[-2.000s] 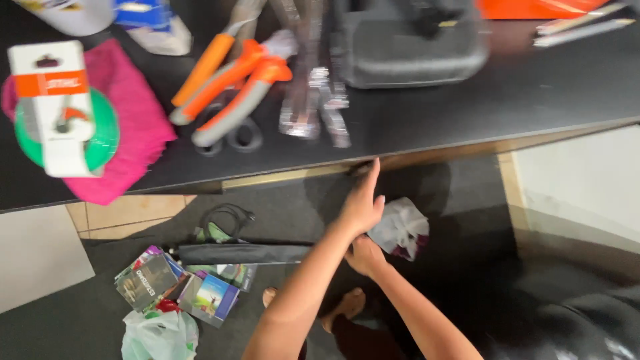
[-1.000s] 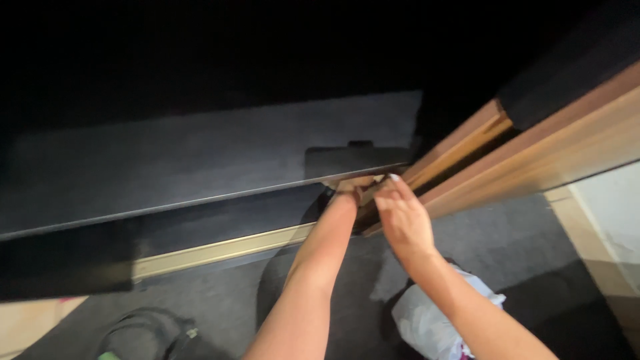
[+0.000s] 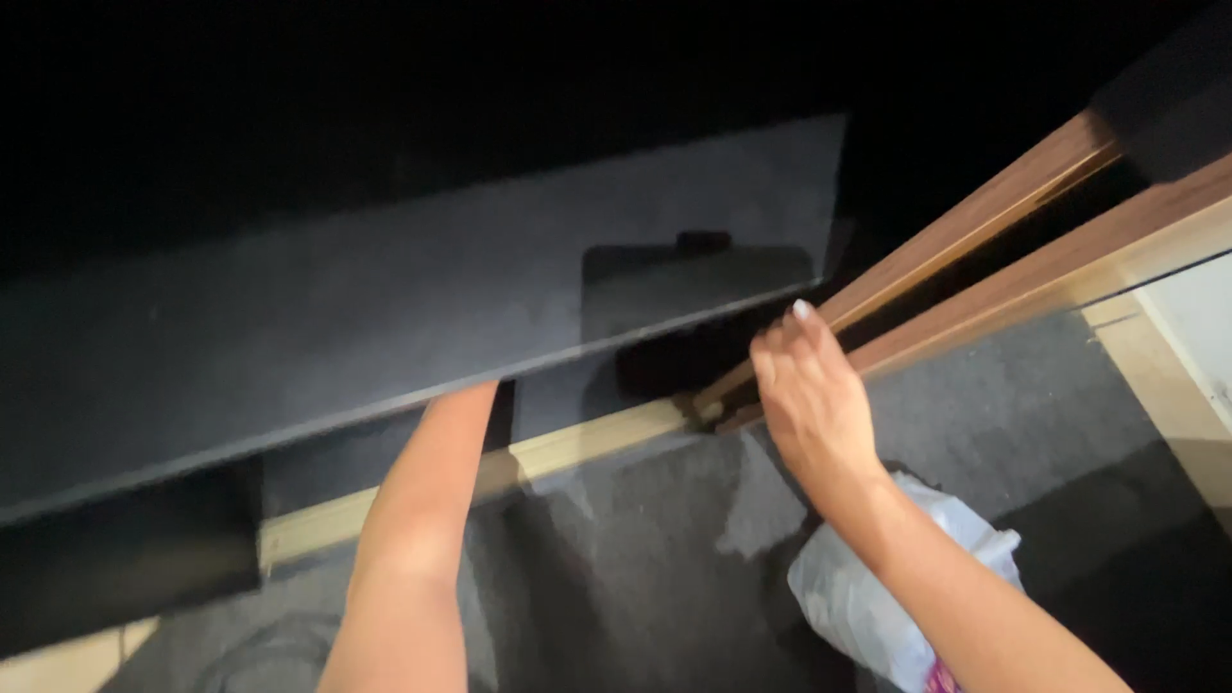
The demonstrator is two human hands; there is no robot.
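Note:
A black shelf (image 3: 433, 308) with a thin front edge crosses the view. My left forearm passes beneath that edge, and the left hand is hidden inside the dark compartment below it. My right hand (image 3: 813, 380) rests at the wooden edge of a door or panel (image 3: 962, 231) on the right, its fingers bent near the shelf's right front corner; whether they grip the edge is unclear. A dark boxy shape (image 3: 698, 289), perhaps a case or a shadow, shows around the shelf's front edge.
A pale wooden rail (image 3: 597, 443) runs along the cabinet's bottom. On the dark floor, a whitish plastic bag (image 3: 857, 597) lies under my right forearm. A dark looped cable (image 3: 269, 650) lies at lower left. A second wooden edge (image 3: 1039, 274) slants at right.
My left hand has gone from beside the right hand, further left and under the shelf. The wooden panels at right came into view after the first frame. The view has moved down from the tabletop.

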